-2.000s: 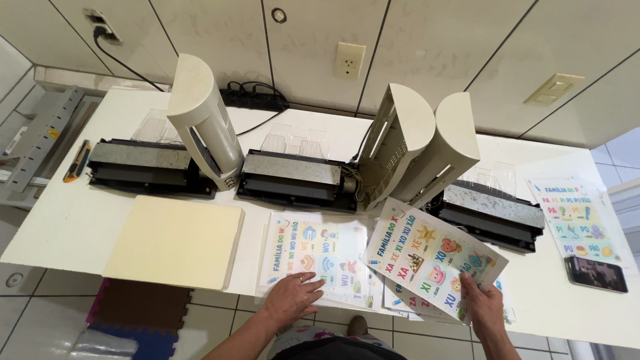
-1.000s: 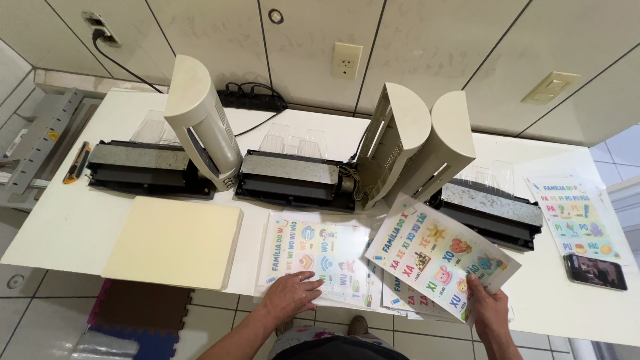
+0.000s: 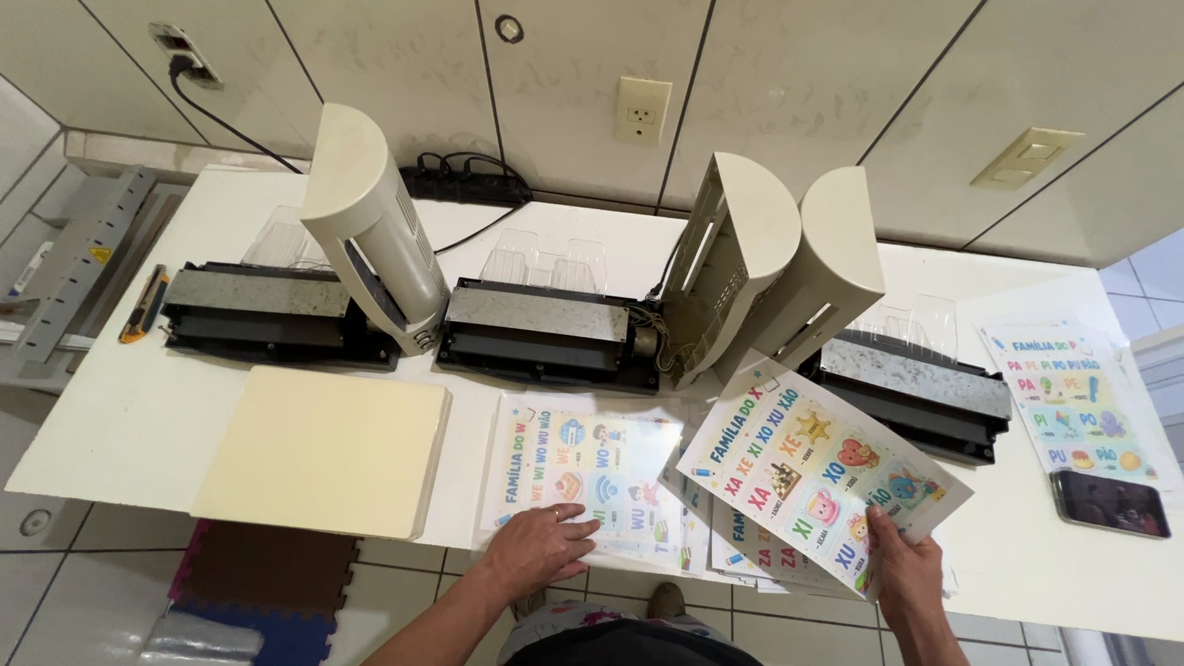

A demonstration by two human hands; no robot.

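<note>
My left hand (image 3: 544,548) lies with spread fingers on the lower edge of a printed syllable sheet in a clear plastic pouch (image 3: 592,462) at the table's front. My right hand (image 3: 902,564) grips the lower right edge of another colourful syllable sheet (image 3: 786,444), tilted above a stack of printed sheets (image 3: 772,555). Left of my left hand sits a thick stack of cream pouches or sheets (image 3: 324,449). Behind the papers stand opened laminators with black bases: a left one (image 3: 277,319), a middle one (image 3: 546,333) and a right one (image 3: 911,393).
Upright beige covers (image 3: 370,222) stand beside the machines. A utility knife (image 3: 145,303) lies at the left, a power strip (image 3: 467,185) by the wall. At the right, a smartphone (image 3: 1110,502) rests against syllable sheets (image 3: 1064,398). A grey metal frame (image 3: 83,268) is beyond the table's left end.
</note>
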